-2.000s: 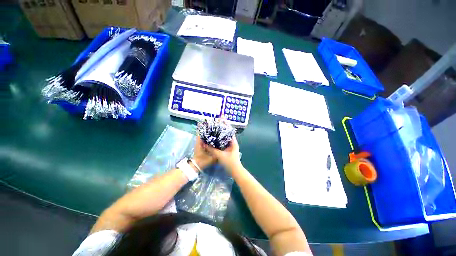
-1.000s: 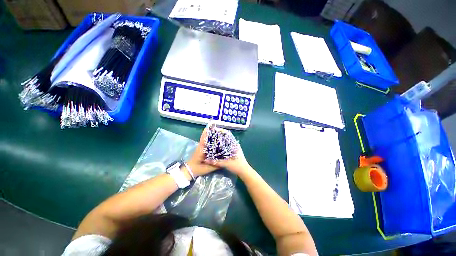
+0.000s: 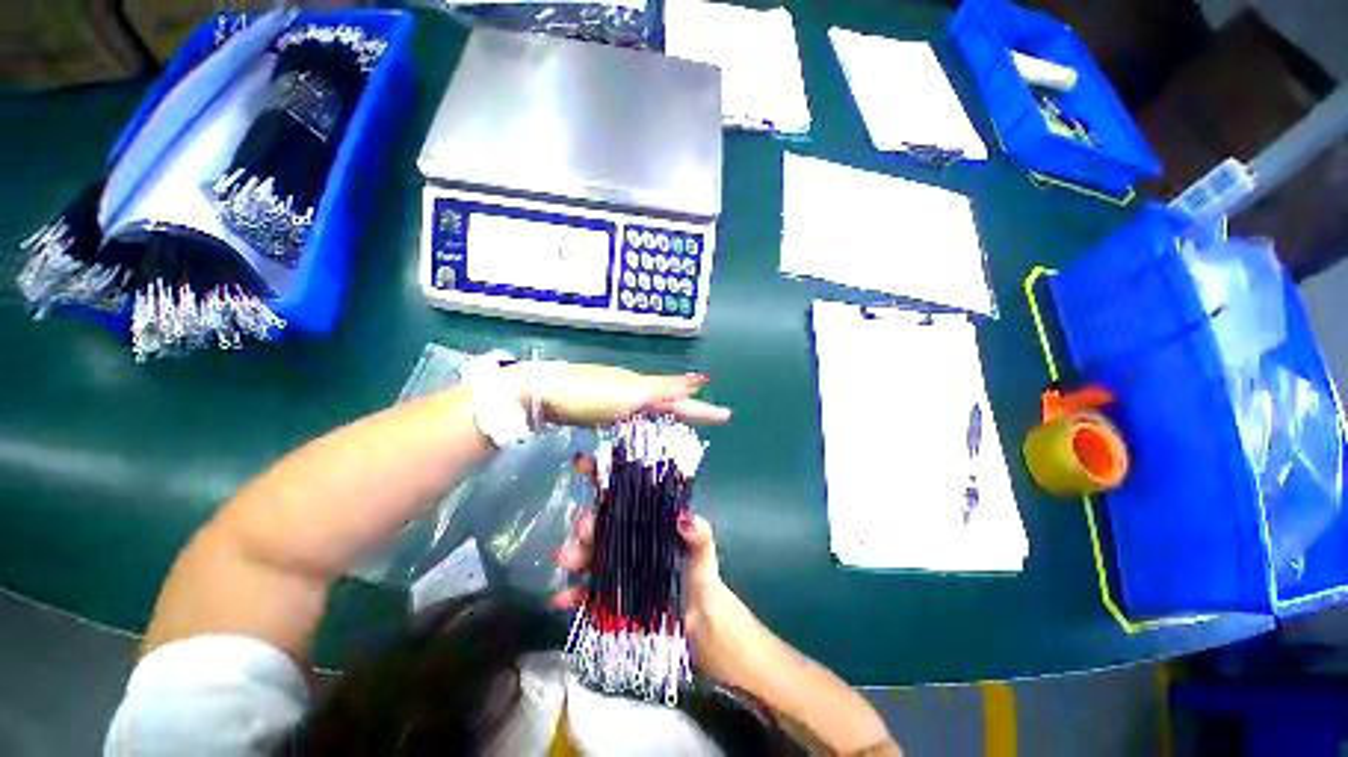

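Observation:
A bundle of short black leads (image 3: 639, 540) with silvery-white terminal ends lies along the line of view, red near its lower end. My right hand (image 3: 701, 569) is wrapped round the middle of the bundle. My left hand (image 3: 621, 394) is flat, fingers extended to the right, over the bundle's far terminal ends; whether it touches them is hard to tell. Clear bags (image 3: 503, 510) lie on the green mat, partly hidden under my left arm and the bundle. The counting scale (image 3: 569, 178) stands beyond my hands with a bare pan.
A blue tray (image 3: 359, 192) of harness bundles and paper is at left. Clipboards (image 3: 917, 444) and record sheets (image 3: 887, 234), a pen (image 3: 973, 432) and a tape roll (image 3: 1076, 453) are right. A blue bin (image 3: 1168, 429) holds clear bags; a small blue tray (image 3: 1101, 148) is behind.
Both hands were round the bundle with its ends facing up. The bundle is now tilted lengthwise. My left hand has left its side and lies flat at the far end.

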